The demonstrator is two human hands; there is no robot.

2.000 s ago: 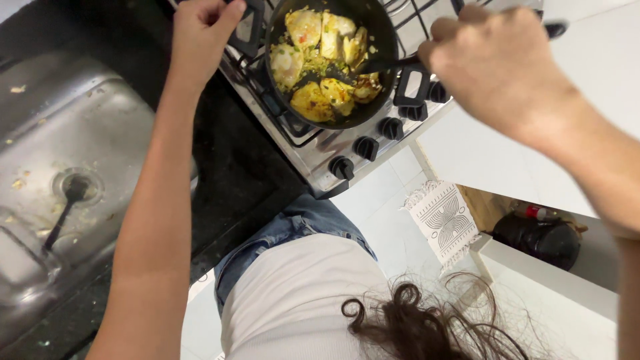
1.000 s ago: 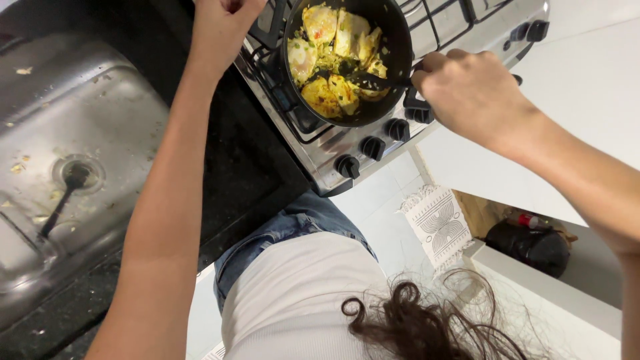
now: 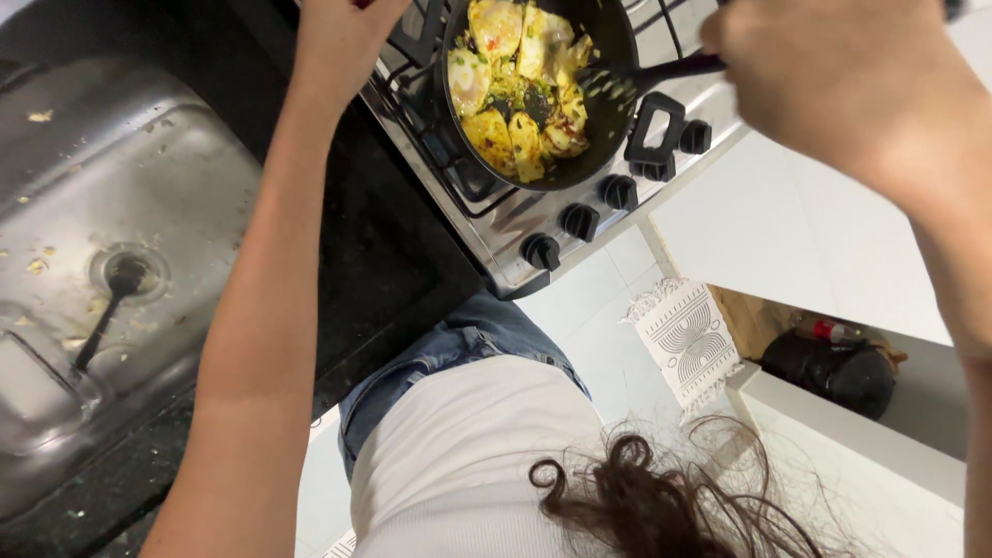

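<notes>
A black two-handled pan (image 3: 542, 182) stands on the stove, with several browned pieces of food (image 3: 496, 27), maybe chicken or fish, and yellow chopped bits in it. My right hand (image 3: 829, 77) grips the handle of a black utensil (image 3: 674, 71), whose slotted-looking head lies inside the pan's right side. At the top edge, left of the pan, is my left hand (image 3: 349, 23), near the pan's left handle (image 3: 418, 31). Its fingers are mostly cut off by the frame, and a bit of something dark red shows at them; what it is cannot be told.
The steel stove (image 3: 496, 240) has black knobs (image 3: 580, 222) along its front edge. Left of it is a black stone counter (image 3: 380, 256) with a steel sink (image 3: 194, 186); a dark utensil (image 3: 101, 329) rests over the drain. A patterned mat (image 3: 686, 341) and a black bin (image 3: 829, 372) are at the lower right.
My right hand was low by the pan's right handle one second ago; it is now higher and farther right, on the utensil. The food pieces look slightly shifted in the pan.
</notes>
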